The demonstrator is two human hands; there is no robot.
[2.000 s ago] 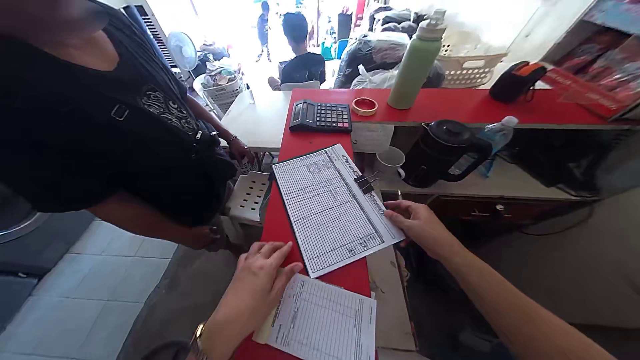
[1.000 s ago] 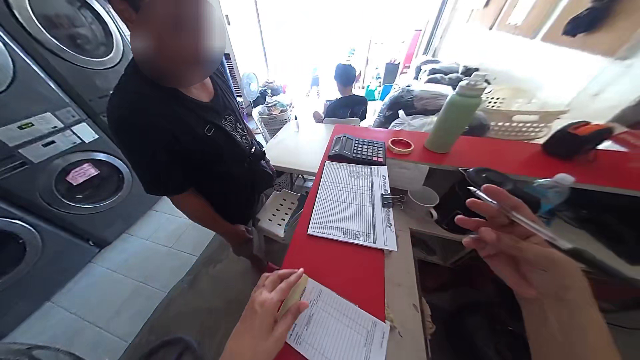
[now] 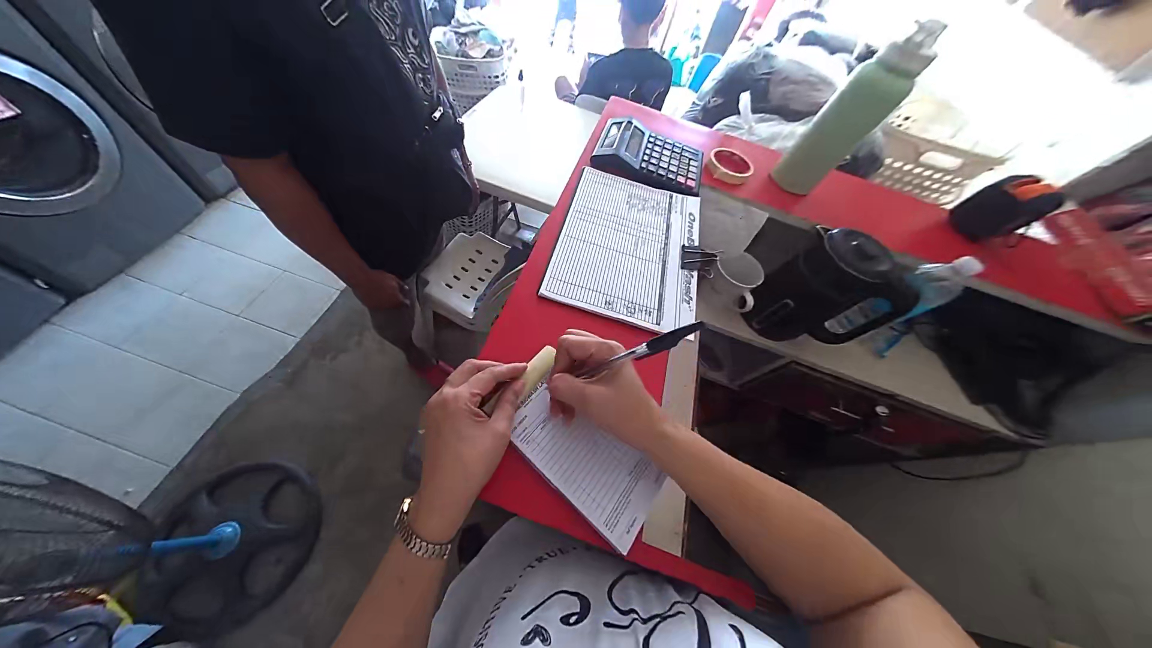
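My right hand (image 3: pixel 603 387) grips a ballpoint pen (image 3: pixel 643 349), resting on the upper part of a printed form pad (image 3: pixel 598 468) at the near end of the red countertop (image 3: pixel 522 333). My left hand (image 3: pixel 472 414) holds the pad's top edge, fingers on its rolled-back yellowish sheets (image 3: pixel 538 367). Whether the pen tip touches the paper is hidden by my fingers. Beyond my hands lies a clipped stack of ruled sheets (image 3: pixel 612 247) with a black binder clip (image 3: pixel 698 258) on its right side. A calculator (image 3: pixel 650 155) stands at its far end.
A tape roll (image 3: pixel 730 166) and green bottle (image 3: pixel 846 117) stand on the counter's far ledge. Below are a white mug (image 3: pixel 738 274), black electric kettle (image 3: pixel 823 286) and plastic bottle (image 3: pixel 936 288). A person in black (image 3: pixel 315 117) stands left, near washing machines (image 3: pixel 81 144). A pedestal fan base (image 3: pixel 229 549) is lower left.
My right hand has come down with the pen from above the shelf to the form pad. My left hand remains at the pad. The view has tilted down.
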